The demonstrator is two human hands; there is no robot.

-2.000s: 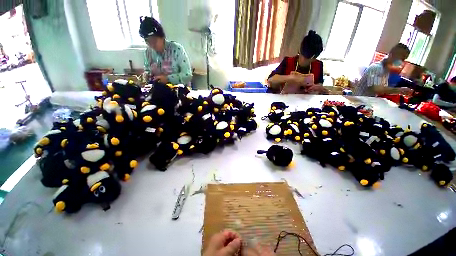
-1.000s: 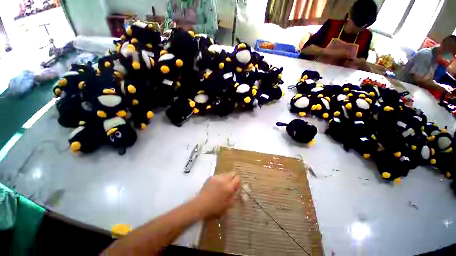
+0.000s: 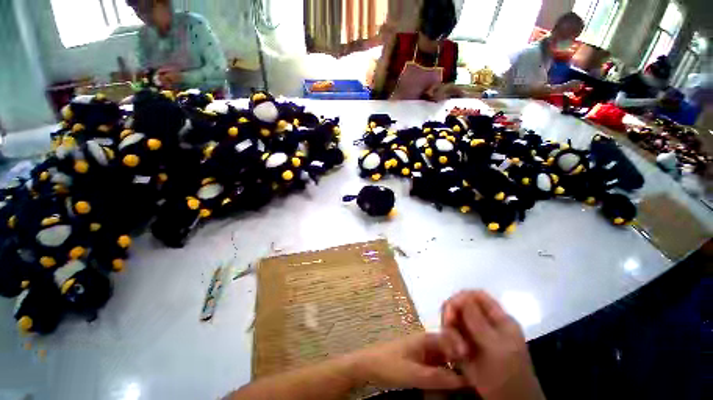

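My left hand point(image 3: 418, 361) reaches in from the lower left, over the cardboard's near right corner, and its fingertips touch my right hand. My right hand point(image 3: 489, 336) is raised just right of the cardboard, fingers bent and bunched together. Any needle or thread between the fingertips is too small or blurred to see. The brown corrugated cardboard pad point(image 3: 332, 305) lies in front of me, its near part covered by my left forearm. No penguin is in my hands.
Silver-grey thread snips point(image 3: 211, 294) lie left of the cardboard. A single black penguin point(image 3: 376, 201) lies beyond it, between the left penguin pile point(image 3: 148, 172) and the right penguin pile point(image 3: 500, 176). Several people sit across the white table point(image 3: 172, 351).
My left hand has moved right from the cardboard to meet my right hand, which has come into view. The dark thread stretched across the cardboard no longer shows. The view has turned right.
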